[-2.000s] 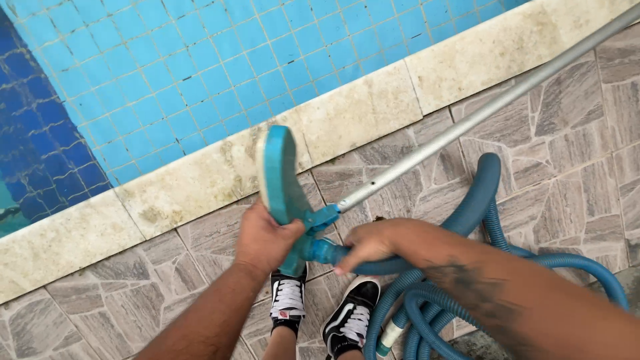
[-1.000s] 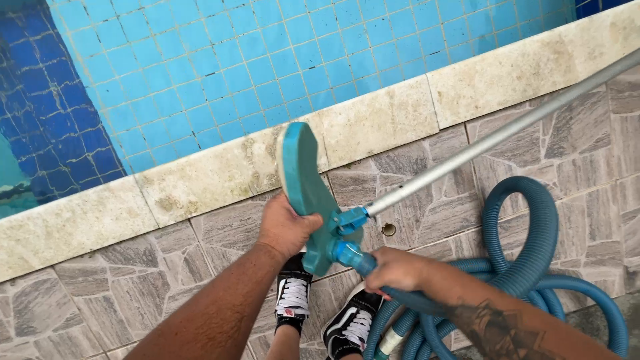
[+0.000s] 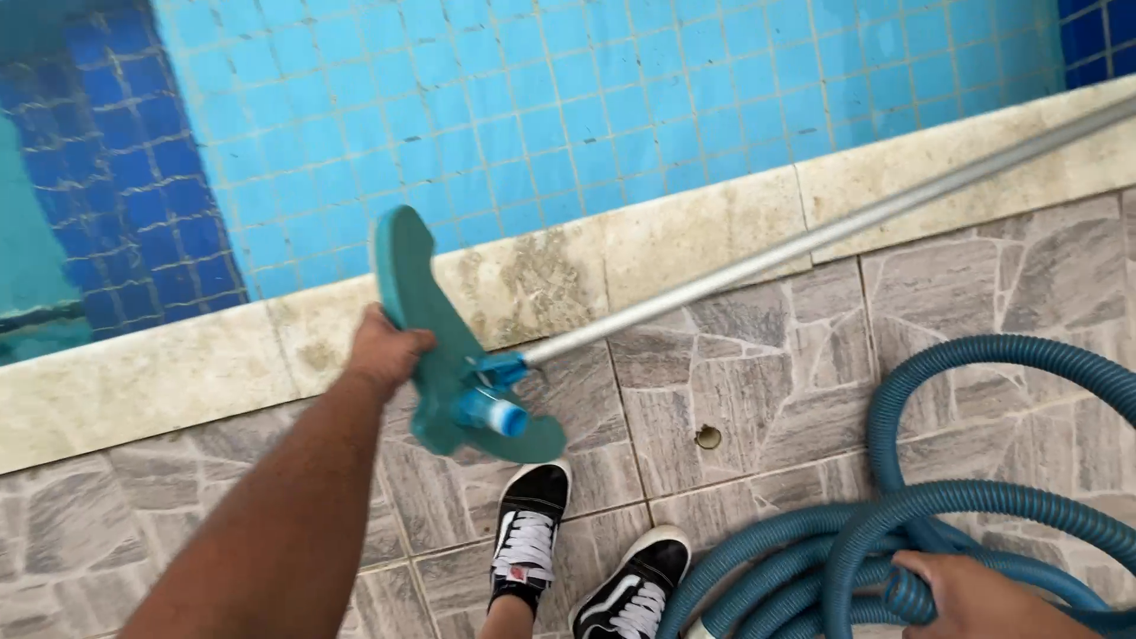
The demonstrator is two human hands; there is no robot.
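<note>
My left hand point(image 3: 386, 351) grips the edge of a green pool vacuum head point(image 3: 435, 328), raised above the paving beside the pool edge. A long silver pole point(image 3: 754, 264) runs from the head's blue handle bracket point(image 3: 504, 370) to the upper right. Below the bracket, the blue and white hose connector point(image 3: 502, 417) points outward with no hose on it. At the lower right my right hand point(image 3: 958, 590) holds the end of a blue corrugated hose point(image 3: 910, 596), apart from the head and over the hose's coils point(image 3: 772, 550).
The swimming pool point(image 3: 532, 106) lies ahead, bordered by a stained pale stone coping point(image 3: 692, 244). Under my feet is grey patterned tile paving point(image 3: 754, 373) with a small round hole point(image 3: 708, 437). My black and white sneakers point(image 3: 528, 532) stand near the hose coils.
The hose end was at the vacuum head's connector and is now off it. My right hand has moved away to the right with the hose. My left hand still holds the head.
</note>
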